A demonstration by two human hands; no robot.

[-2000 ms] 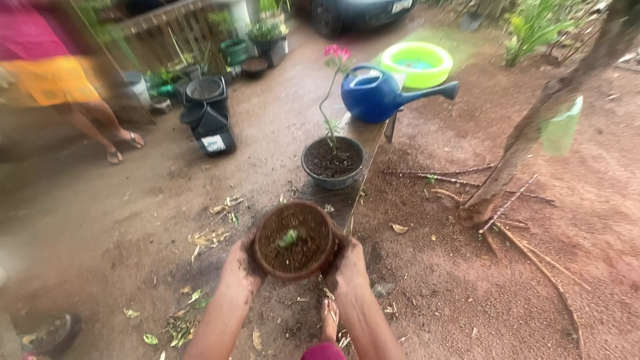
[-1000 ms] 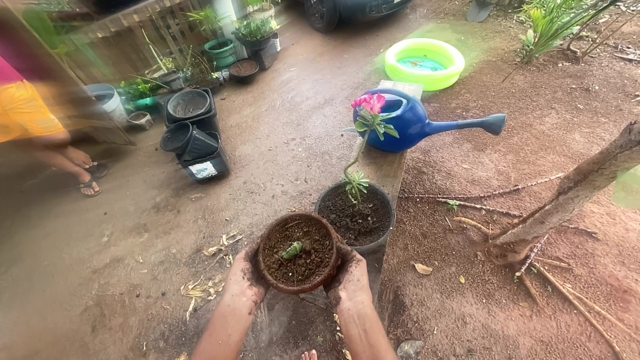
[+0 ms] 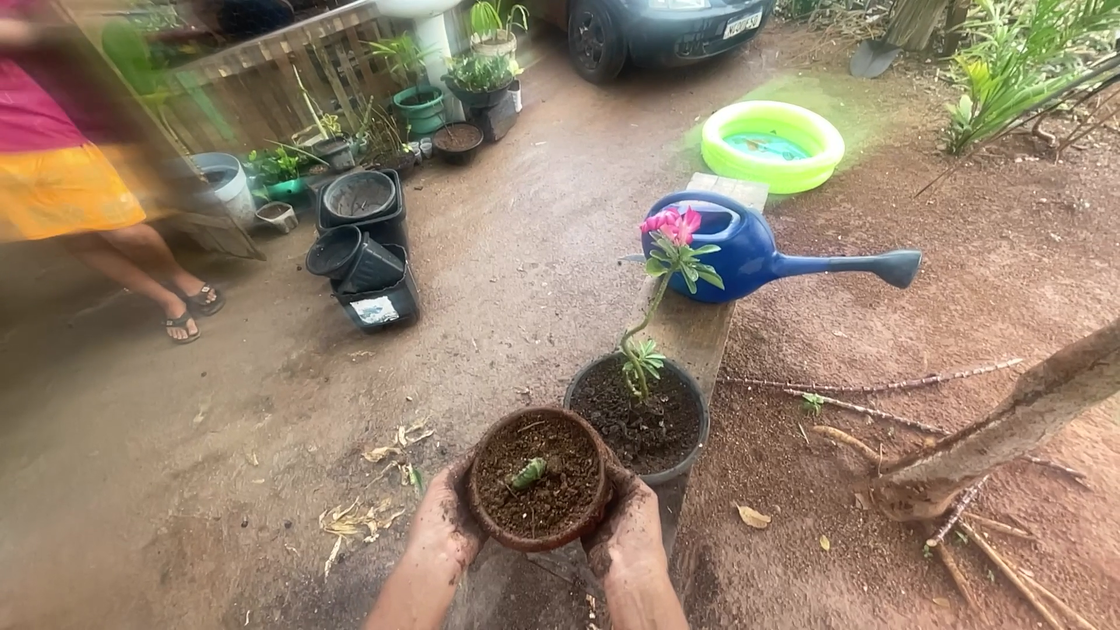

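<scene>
Between my two hands I hold a round brown pot (image 3: 490, 516) of soil with a small green plant piece (image 3: 528, 473) in its middle. My left hand (image 3: 453, 518) grips the pot's left side and my right hand (image 3: 628, 523) its right side; both are smeared with soil. Just beyond, a dark pot (image 3: 700, 429) with a pink-flowered desert rose (image 3: 652, 319) stands on a wooden bench (image 3: 700, 337). Behind the flowers, a blue plastic watering can (image 3: 744, 249) rests on the bench with its spout pointing right.
Stacked black plastic pots (image 3: 376, 293) stand at left, near a person (image 3: 131, 254) in sandals. Potted plants (image 3: 420, 107) line a wooden fence. A lime-green inflatable pool (image 3: 774, 179) and a parked car (image 3: 674, 35) lie beyond the bench. A tree trunk (image 3: 989, 420) leans at right.
The view has shifted, bringing more of the car and fence into frame. The brown pot stays held in both my hands throughout.
</scene>
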